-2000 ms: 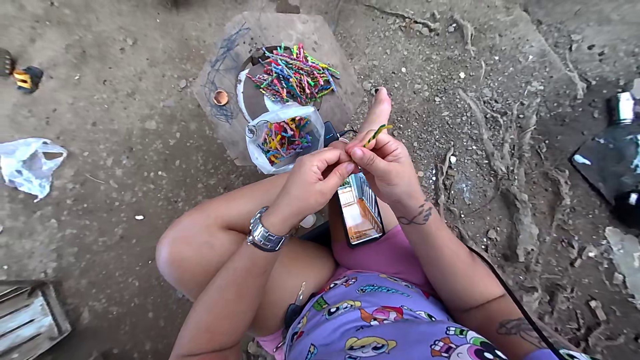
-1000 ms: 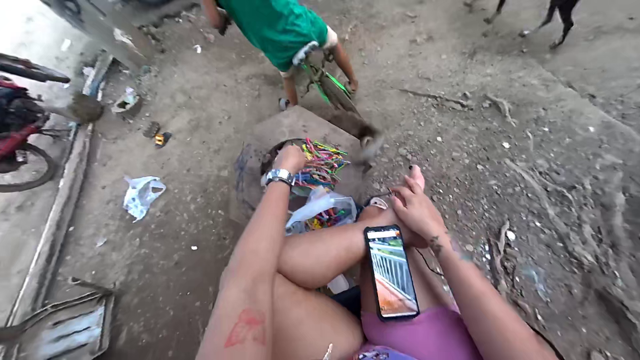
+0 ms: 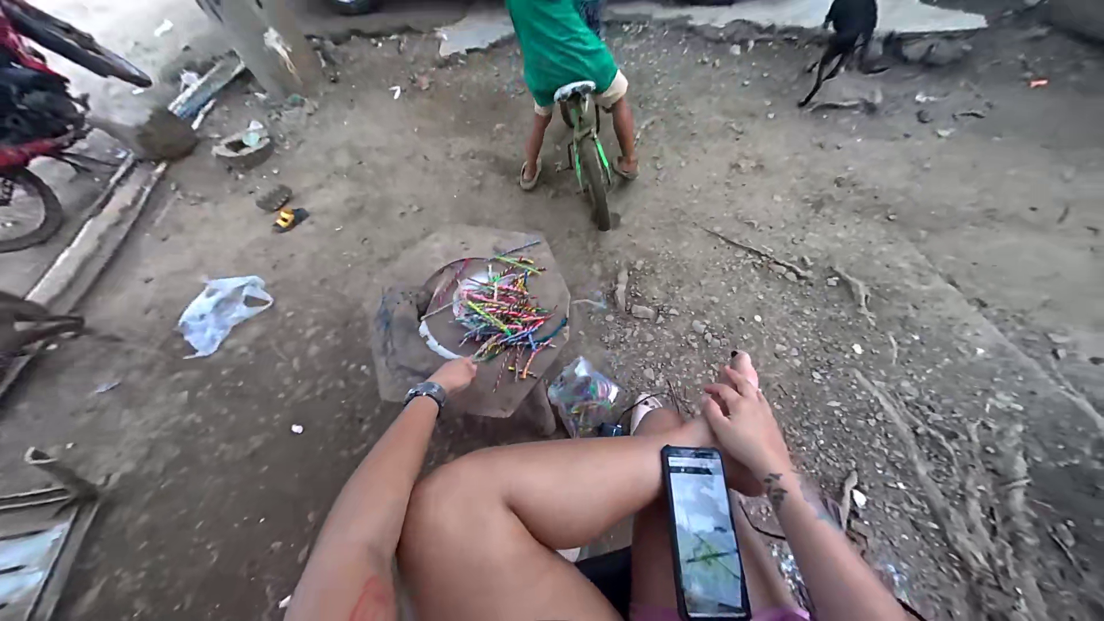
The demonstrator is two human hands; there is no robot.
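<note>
A heap of thin multicoloured twisted strips (image 3: 504, 310) lies on a low wooden stool or table top (image 3: 526, 392). At its near edge is my left hand (image 3: 453, 374), with a wristwatch (image 3: 426, 393) on the wrist; its fingers touch the near side of the heap, and whether they grip a strip is unclear. My right hand (image 3: 743, 418) rests on my bare foot with fingers spread and nothing seen in it. A smartphone (image 3: 705, 530) with a lit screen lies on my leg. A clear plastic bag (image 3: 583, 394) with coloured pieces is beside the stool.
Ahead, a person in a green shirt (image 3: 565, 52) straddles a small bicycle (image 3: 591, 155). A black dog (image 3: 849, 34) stands far right. On the ground at left lie a white plastic bag (image 3: 222, 312) and a yellow toy (image 3: 289, 219); a red motorcycle (image 3: 39, 129) stands beyond.
My hands were together holding a yellow-green strip; my left hand has since gone to the heap and my right onto my foot. The person with the bicycle has moved farther off. The view has shifted.
</note>
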